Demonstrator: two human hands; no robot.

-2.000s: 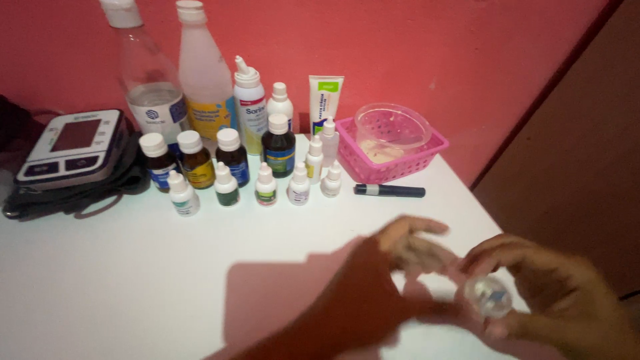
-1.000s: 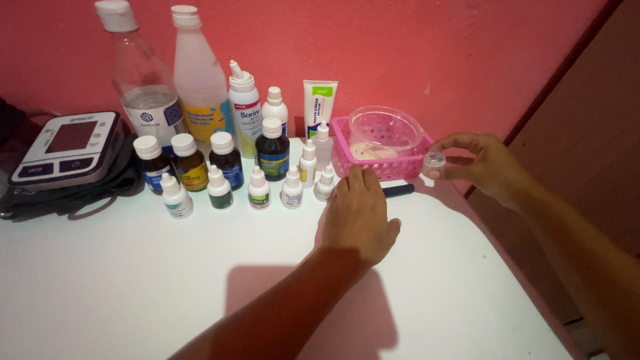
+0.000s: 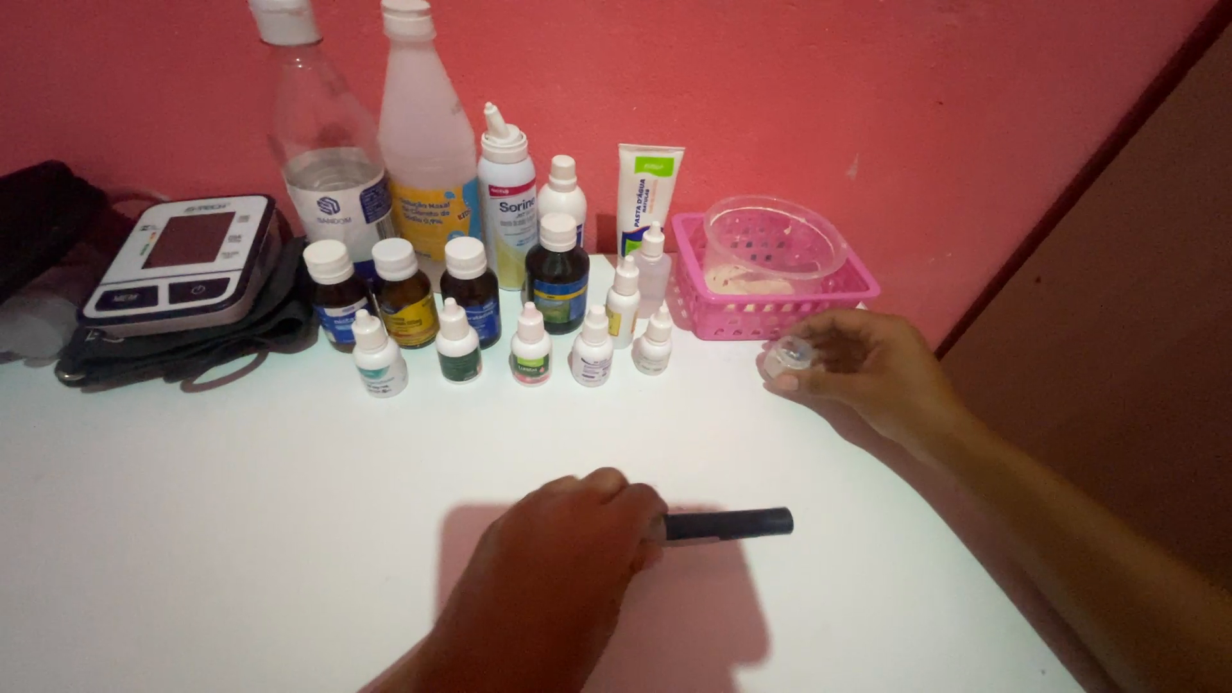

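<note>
My left hand (image 3: 577, 539) grips one end of a dark pen-shaped device (image 3: 730, 524) above the white table; its other end points right. Off to the right, my right hand (image 3: 857, 371) holds a small clear plastic container (image 3: 789, 354) between thumb and fingers, just in front of the pink plastic basket (image 3: 778, 318). Inside that basket sits a clear round tub (image 3: 776, 241) with something pale in it. A row of small white dropper bottles (image 3: 530, 351) stands behind my left hand, with brown glass bottles (image 3: 406, 298) behind them.
A blood pressure monitor (image 3: 181, 255) rests on its black cuff (image 3: 192, 345) at the left. Two tall plastic bottles (image 3: 332, 125) (image 3: 423, 125), a white spray bottle (image 3: 507, 212), a small white bottle (image 3: 562, 197) and a tube of paste (image 3: 647, 192) stand near the red wall (image 3: 866, 106).
The dark pen-shaped device lay in front of the basket; my left hand has taken hold of it and moved toward me. My right hand still holds the clear container near the basket.
</note>
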